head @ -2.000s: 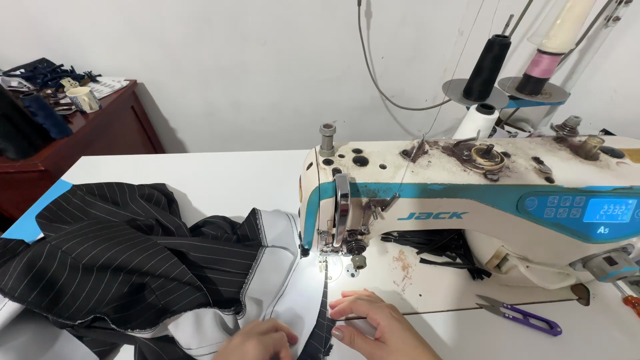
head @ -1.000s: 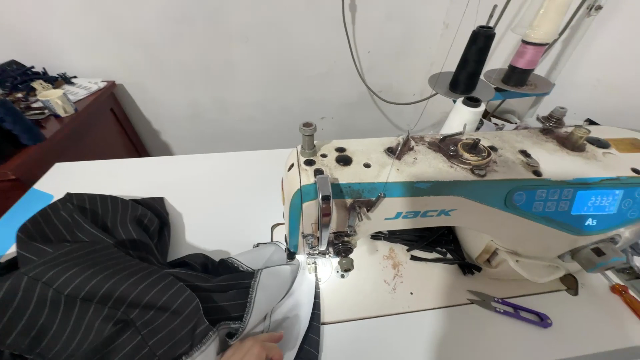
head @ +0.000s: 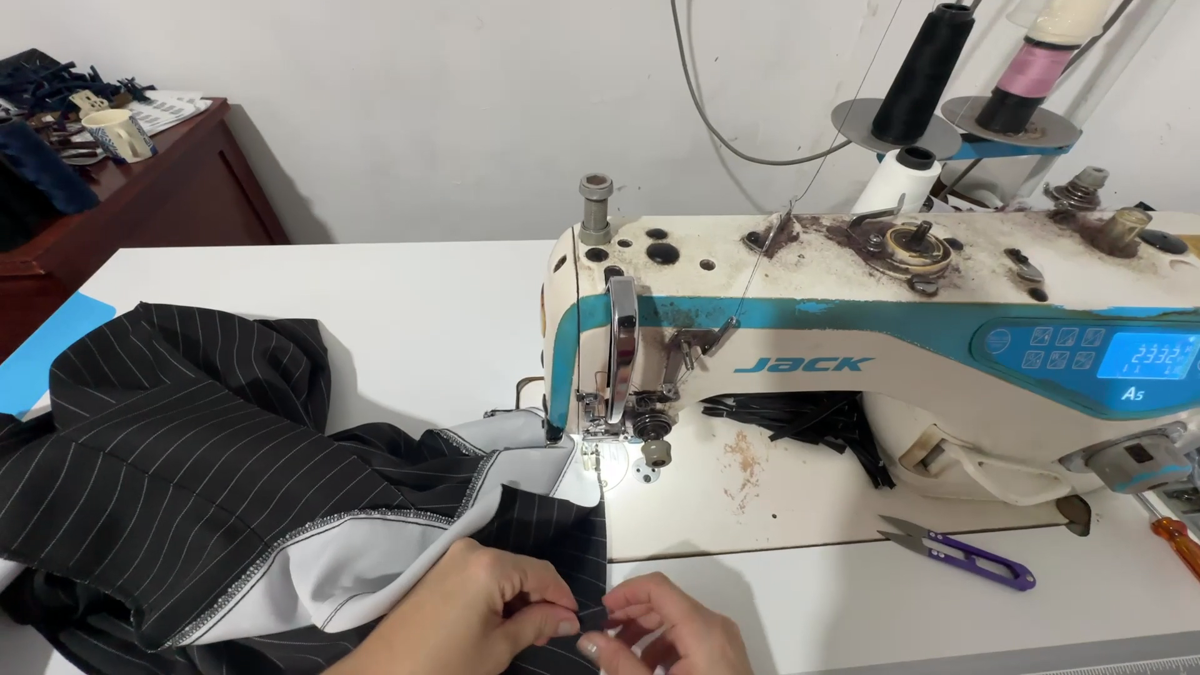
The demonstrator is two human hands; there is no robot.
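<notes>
A black pinstriped garment [head: 216, 450] with pale grey lining [head: 366, 562] and overlocked edges is heaped left of the Jack sewing machine [head: 806, 347]. Part of the lining reaches the lit needle area [head: 595, 455]. My left hand [head: 487, 600] lies over the garment near the table's front, thumb and forefinger pinched at the striped cloth's edge; what exactly lies between them is too small to tell. Close by on its right is my right hand [head: 666, 628], its fingers curled and partly apart, near the same edge; whether it holds anything is unclear.
Purple-handled thread snips [head: 975, 553] lie right of the hands, with an orange-handled screwdriver [head: 1177, 544] farther right. Dark fabric strips [head: 816, 422] sit under the machine arm. Thread cones [head: 923, 75] stand behind. A mug [head: 119, 136] is on the red-brown cabinet [head: 187, 178].
The right hand, out of view one second ago, is back beside the left. A striped flap now lies over the lining near the needle. The left hand is now pinched at the striped cloth's edge.
</notes>
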